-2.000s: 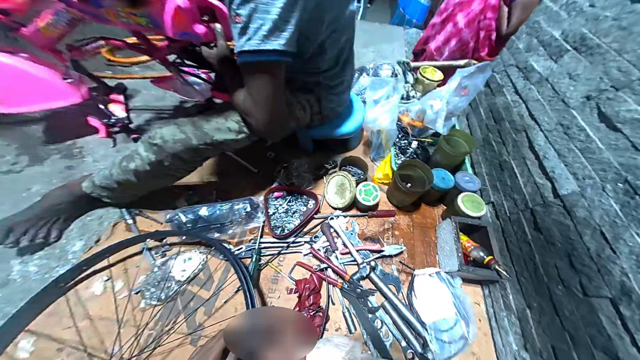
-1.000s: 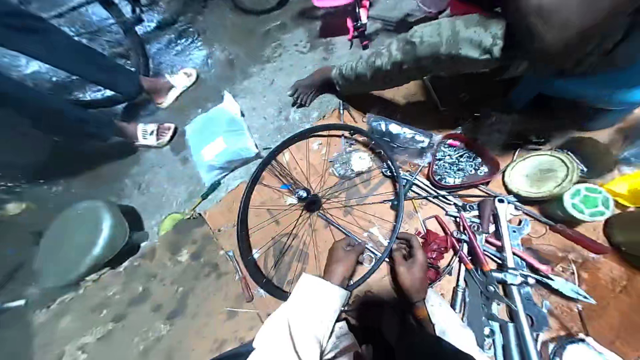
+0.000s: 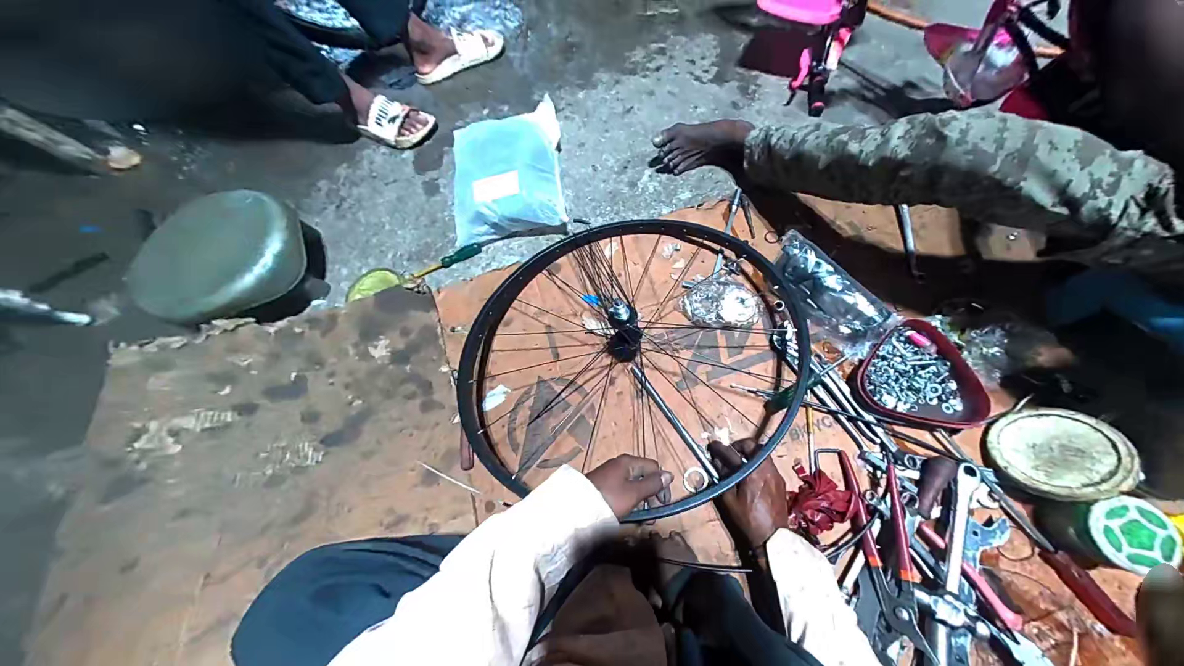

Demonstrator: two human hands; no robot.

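A black bicycle wheel rim [image 3: 470,361] with thin spokes and a dark hub [image 3: 623,340] is in front of me, above brown cardboard. My left hand [image 3: 631,485] is at the near edge of the rim, fingers curled; whether it grips a spoke or the rim cannot be told. My right hand [image 3: 754,490] is at the lower right of the rim, its fingertips inside it, near the end of a metal rod [image 3: 671,416] that slants toward the hub. A small metal ring [image 3: 696,478] shows between my hands.
Pliers [image 3: 897,536], wrenches [image 3: 962,518] and a red cloth [image 3: 821,502] lie at right, beside a red tray [image 3: 980,407] of small metal parts and a round lid [image 3: 1064,453]. A screwdriver [image 3: 453,259] and a blue packet [image 3: 509,180] lie beyond the wheel. Another person's bare foot [image 3: 700,146] is nearby.
The view has swung from the tools and containers to the wheel. Since one second ago, my left hand has shifted along the near part of the wheel, and both hands remain beside it.
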